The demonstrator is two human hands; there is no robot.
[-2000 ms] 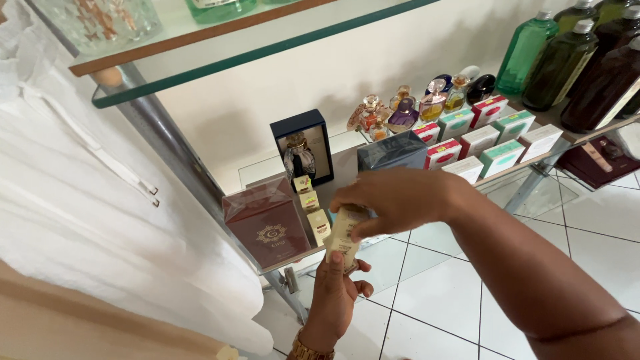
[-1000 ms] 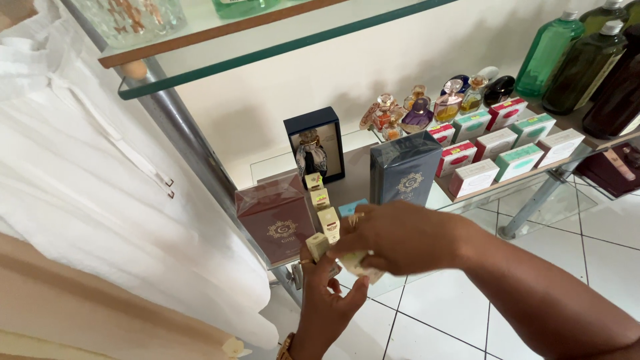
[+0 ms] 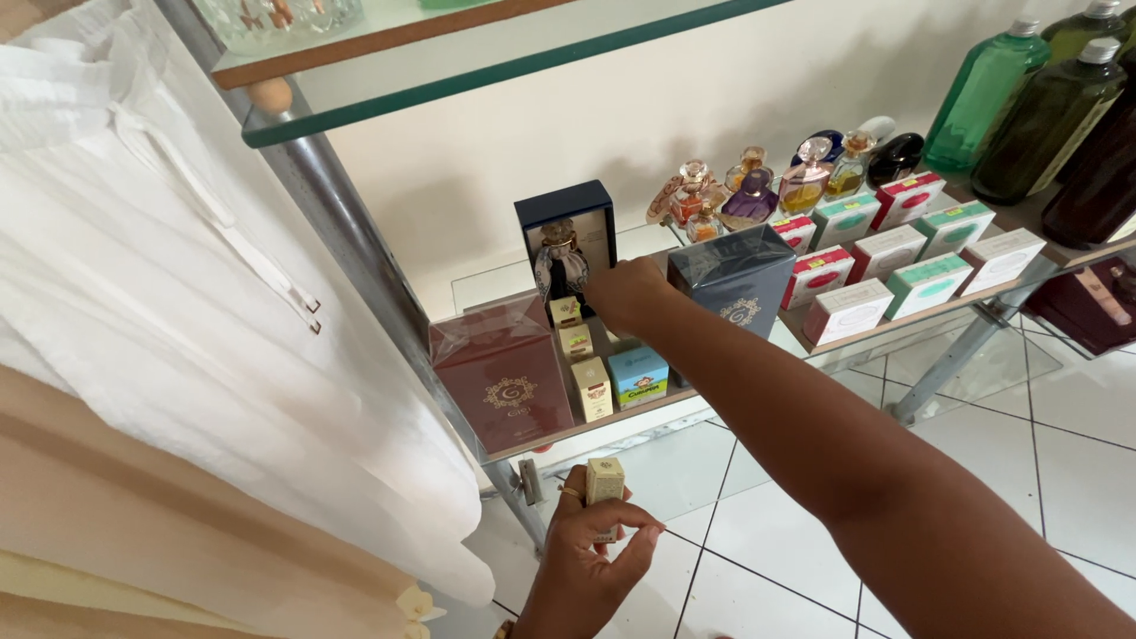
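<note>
My left hand [image 3: 590, 550], low in front of the shelf, holds a small cream carton [image 3: 605, 484] upright. My right hand [image 3: 630, 297] reaches onto the shelf beside the perfume bottle [image 3: 561, 262] in its open dark blue box [image 3: 564, 200]; its fingertips are hidden, so what they hold does not show. Left of it stand several small cream cartons [image 3: 593, 390] in a row, beside a wrapped maroon box [image 3: 501, 382]. A small blue and green box [image 3: 640, 377] stands at the shelf front, below my right wrist. A wrapped dark blue-grey box [image 3: 737, 271] is to the right.
Perfume bottles [image 3: 750, 200] stand behind rows of soap boxes [image 3: 850, 311]. Large green and brown bottles [image 3: 985, 98] are far right. A glass shelf edge [image 3: 515, 67] overhangs above. White garments [image 3: 222, 293] hang at the left beside the metal post [image 3: 355, 240].
My right hand has left my left hand and moved up and back onto the shelf. My left hand has come lower, holding a small cream carton. The blue and green box is now fully in sight.
</note>
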